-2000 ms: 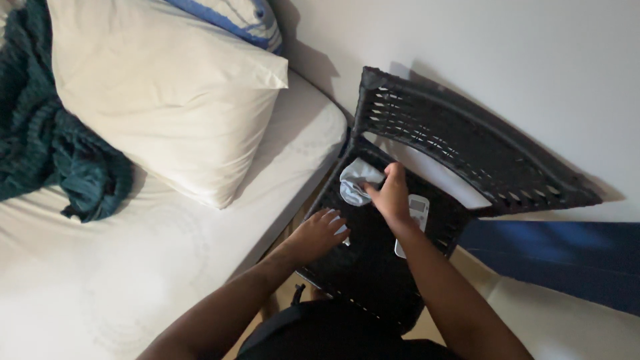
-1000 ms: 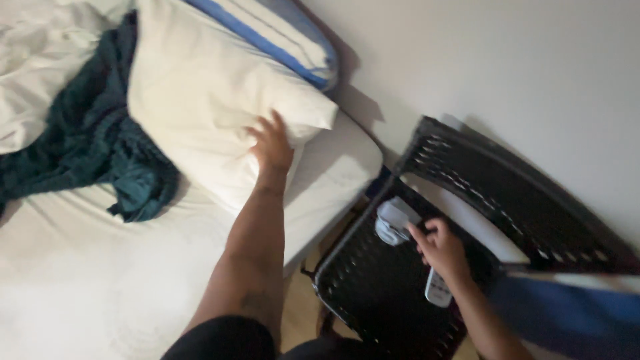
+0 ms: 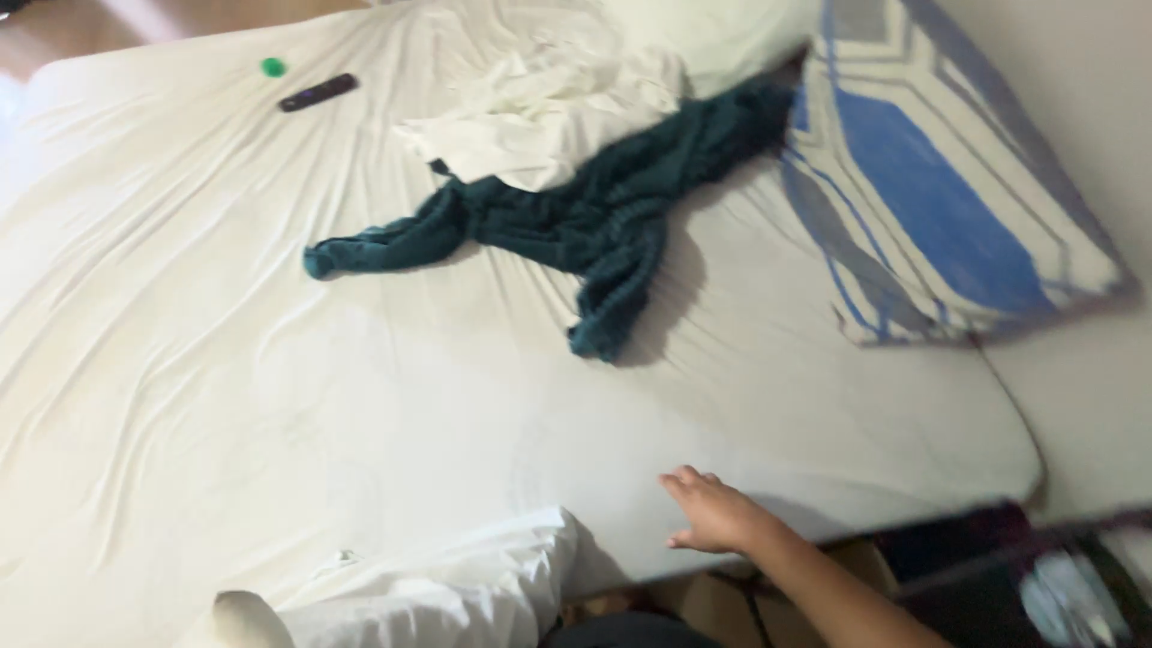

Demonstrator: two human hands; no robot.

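Observation:
My right hand (image 3: 711, 513) is over the near edge of the bed, its fingers apart and nothing in it. To its left, a white pillow (image 3: 432, 585) lies at the bottom of the view. A pale rounded shape (image 3: 247, 621) shows against this pillow; whether it is part of my left hand, I cannot tell. On the white fitted sheet (image 3: 378, 423) lie a crumpled dark green cloth (image 3: 585, 225) and, partly over it, a bunched white cloth (image 3: 549, 117). A blue, white and grey patterned pillow (image 3: 945, 189) rests at the right, near the wall.
A black remote control (image 3: 318, 93) and a small green object (image 3: 273, 67) lie on the bed's far left part. At the lower right, a blurred light grey-blue item (image 3: 1071, 594) sits on the dark chair (image 3: 972, 603), beside the bed. The wall (image 3: 1089, 423) borders the right side.
The view has swung left over the bed. My right hand has left the chair and is over the bed's edge. The white pillow my left hand was touching is now at the bottom of the view.

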